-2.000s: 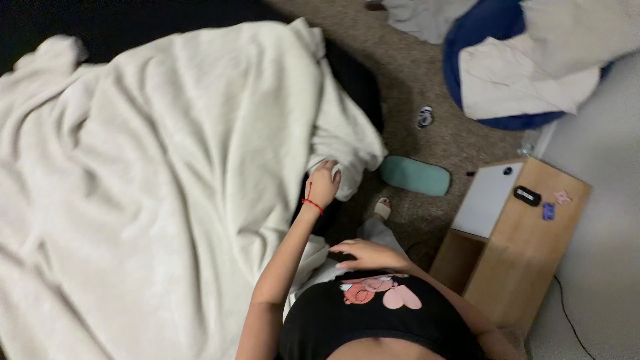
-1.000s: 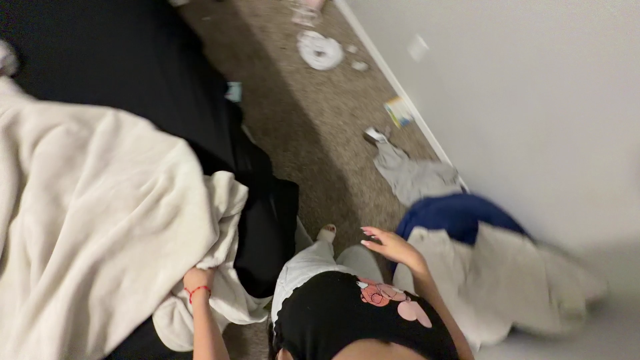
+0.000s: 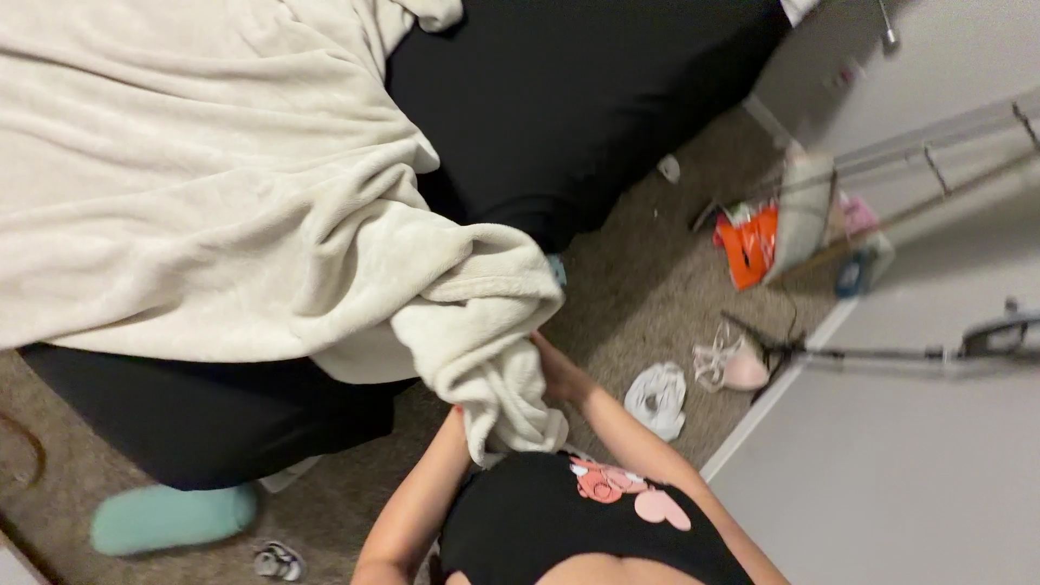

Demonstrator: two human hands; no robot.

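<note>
A cream fleece blanket (image 3: 244, 203) lies rumpled across a bed with a black sheet (image 3: 569, 97). Its bunched end hangs over the bed's edge in front of my body. My right hand (image 3: 556, 370) is at the right side of this bunch, with its fingers mostly hidden behind the fabric. My left hand is hidden under the folds on the other side; only the forearm shows up to the wrist. Both arms reach in to the gathered blanket, which rests close against my black top.
A teal oblong cushion (image 3: 175, 518) and a shoe (image 3: 279, 561) lie on the carpet at lower left. White cloth (image 3: 656, 400), a pale pink item (image 3: 743, 363) and an orange bag (image 3: 749, 248) lie at right, near a black stand (image 3: 877, 354) and the wall.
The blanket's end is now bunched up at my body; before, it lay along the bed's edge with my left hand on it. My right hand has come to the blanket. The view has swung widely.
</note>
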